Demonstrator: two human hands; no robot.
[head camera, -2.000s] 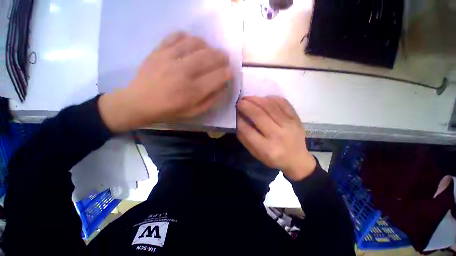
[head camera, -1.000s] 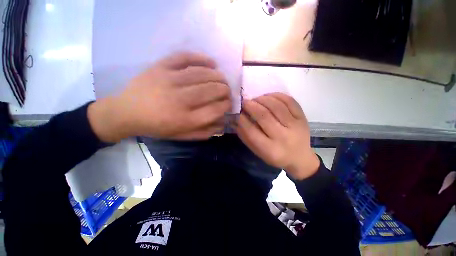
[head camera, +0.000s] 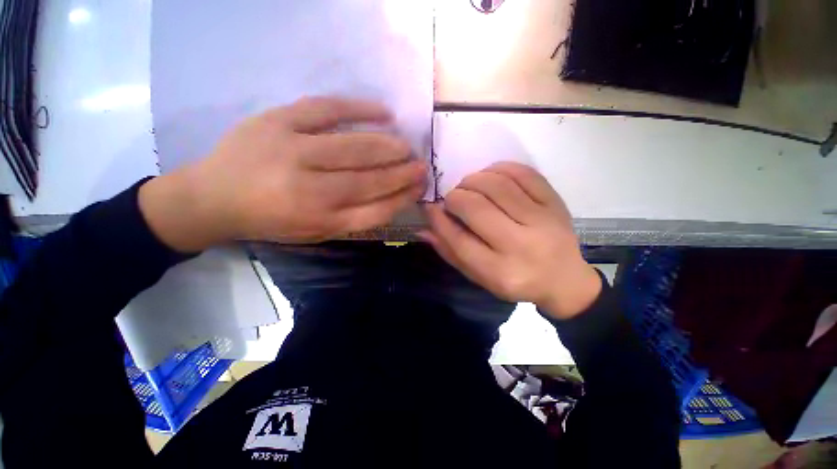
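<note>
A pale lilac-white fabric panel (head camera: 275, 64) lies flat on the white table, with a thin dark edge along its right side. My left hand (head camera: 312, 174) lies flat on the panel's lower part, fingers pointing right toward that edge. My right hand (head camera: 509, 234) is at the panel's lower right corner, fingers curled and pinching the dark edge there. Whether it also holds a tool is not visible. The needle area is mostly out of the picture, under the bright glare at the top.
A black fabric square (head camera: 659, 46) with loose threads lies at upper right on the tan board (head camera: 514, 78). Dark-edged stacked panels (head camera: 16, 101) lie at far left. Below the table edge are blue crates (head camera: 188, 371), pale panels (head camera: 197, 307) and maroon cloth (head camera: 748, 321).
The panel has moved toward me and slightly left, its lower edge now near the table's front edge. My left hand has shifted left and down. My right hand stays at the corner.
</note>
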